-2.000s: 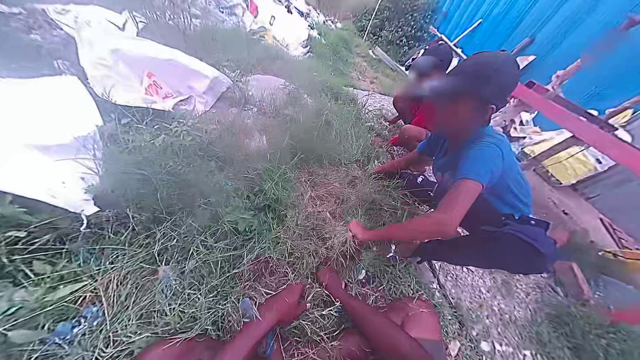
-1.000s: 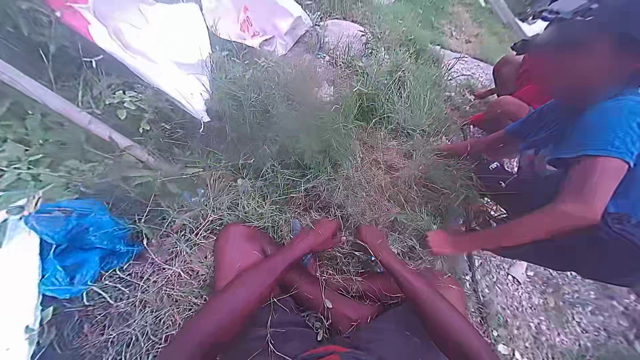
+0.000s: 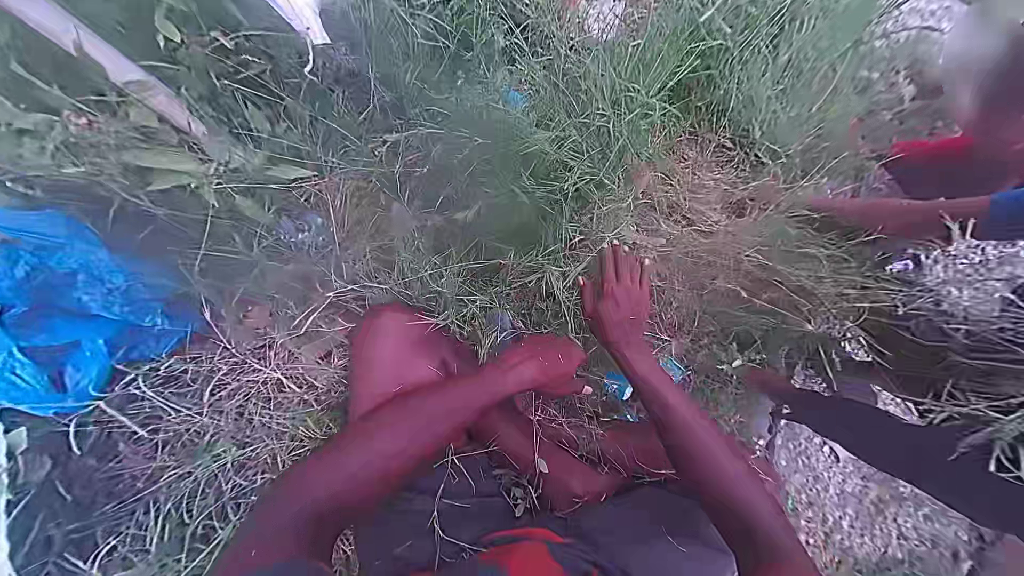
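Observation:
My right hand (image 3: 620,298) lies palm down on the green grass (image 3: 552,264), its fingers extended and pointing away from me, beside a patch of dry cut grass (image 3: 704,216). To its lower left is my left hand (image 3: 546,364), curled above my crossed legs; whether anything is between its fingers cannot be made out. Bits of blue plastic litter (image 3: 620,386) lie just by my right wrist. Loose dry stalks are scattered over my legs and dark shorts.
A crumpled blue plastic bag (image 3: 72,312) lies at the left, below a wooden pole (image 3: 120,68). The tip of a white sack (image 3: 302,20) shows at the top. At the right, other people's arms (image 3: 896,216) reach toward the grass, near rough concrete (image 3: 864,488).
My right hand has gone from a closed shape to lying flat with fingers extended on the grass. The view has swung down and to the left.

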